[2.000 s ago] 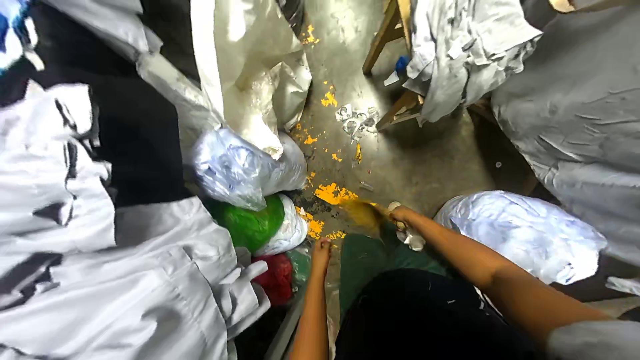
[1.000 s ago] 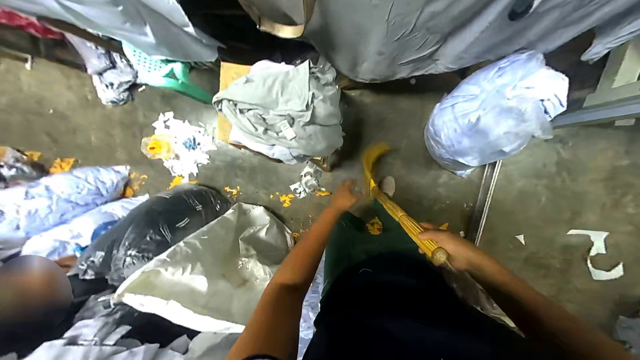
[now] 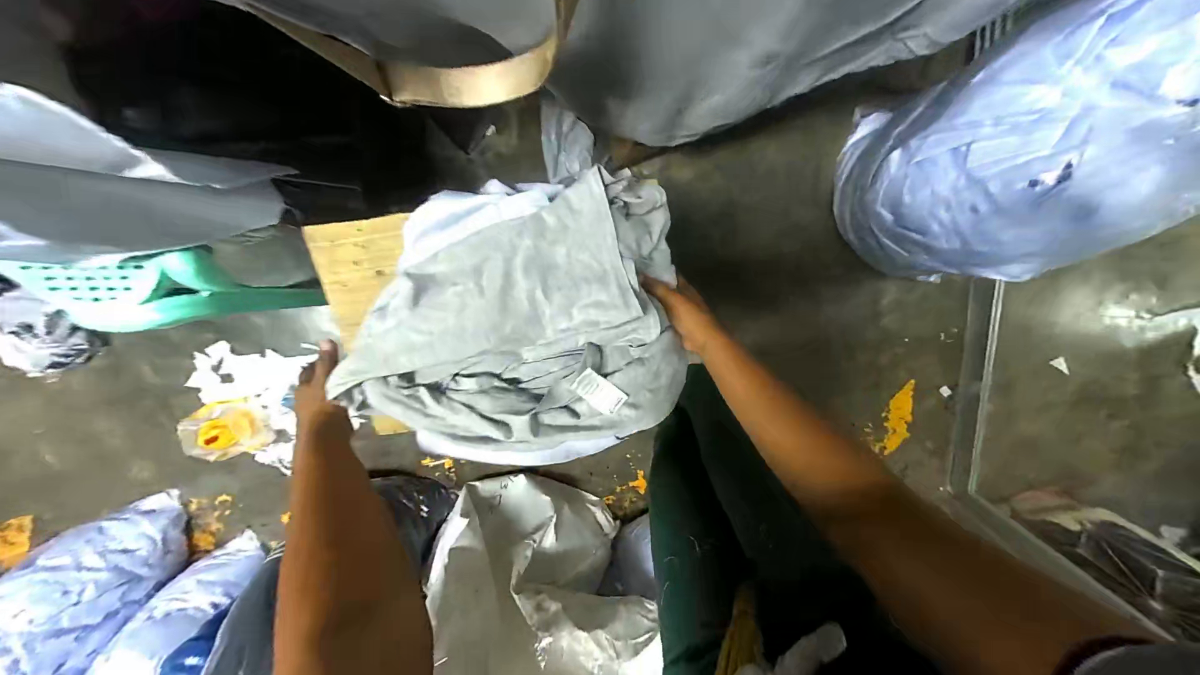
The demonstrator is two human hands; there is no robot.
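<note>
A pile of light grey garments (image 3: 516,309) with a small white label lies on a wooden stool or board (image 3: 352,267). My left hand (image 3: 319,380) is at the pile's left edge, beside the wood; whether its fingers grip the cloth is unclear. Around the right edge of the pile my right hand (image 3: 680,314) is closed on the grey cloth, fingers partly hidden in its folds. Part of a yellow broom (image 3: 741,637) shows at the bottom, near my legs, with neither hand on it.
Large filled plastic bags lie at the upper right (image 3: 1022,150) and lower left (image 3: 94,572). A white sack (image 3: 525,562) stands below the pile. A green plastic basket (image 3: 141,291), white scraps (image 3: 244,375) and a metal floor rail (image 3: 975,384) are also in view.
One second ago my right hand held the yellow broom; it has let go and is now on the grey garments. My left hand has moved to the pile's left edge. The view has shifted.
</note>
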